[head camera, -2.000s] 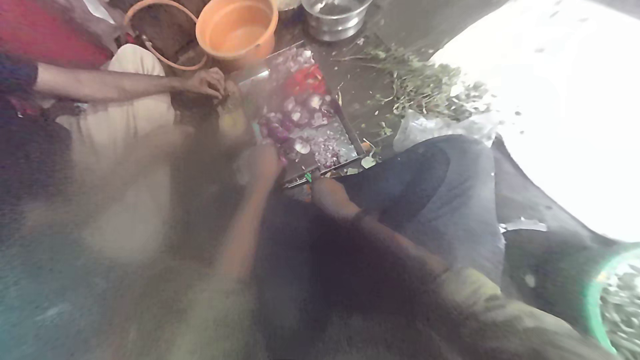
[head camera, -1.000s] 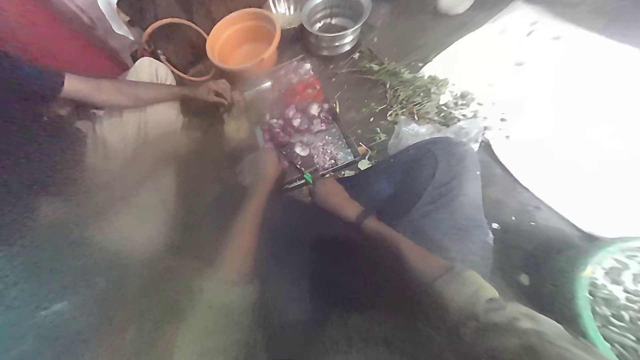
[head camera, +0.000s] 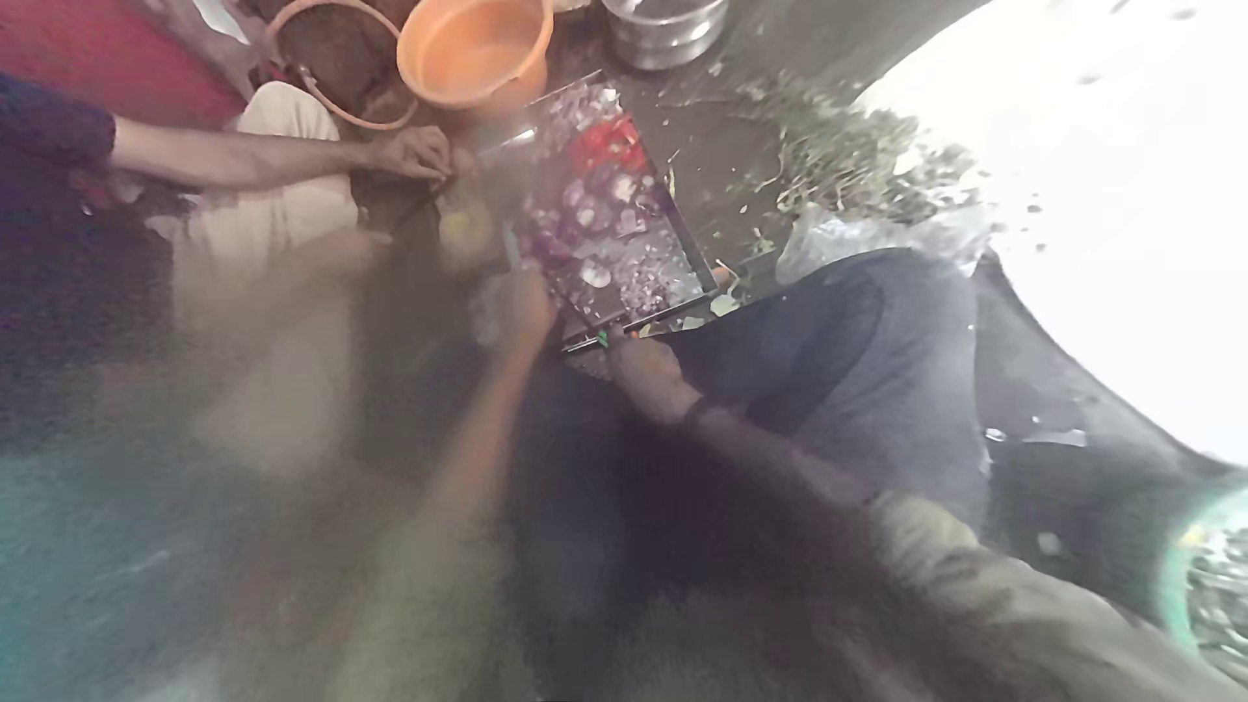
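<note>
A dark-edged tray (head camera: 694, 244) lies on the floor before me, holding peeled purple onions (head camera: 597, 205), chopped onion (head camera: 655, 278) at its near right and something red (head camera: 609, 144) toward the far end. My right hand (head camera: 651, 372) is closed at the tray's near edge around a small tool with a green part (head camera: 603, 337), likely a knife handle; its blade is not clear. My left hand (head camera: 525, 304) is blurred at the tray's near left side, and what its fingers hold cannot be made out.
Another person's hand (head camera: 414, 154) is left of the tray. Beyond stand an orange plastic tub (head camera: 475, 49), a round hoop-like rim (head camera: 283, 49) and a metal pot (head camera: 667, 34). Leafy stems (head camera: 848, 166), a clear plastic bag (head camera: 838, 244) and a white sheet (head camera: 1102, 224) lie right; a green-rimmed container (head camera: 1175, 575) is lower right.
</note>
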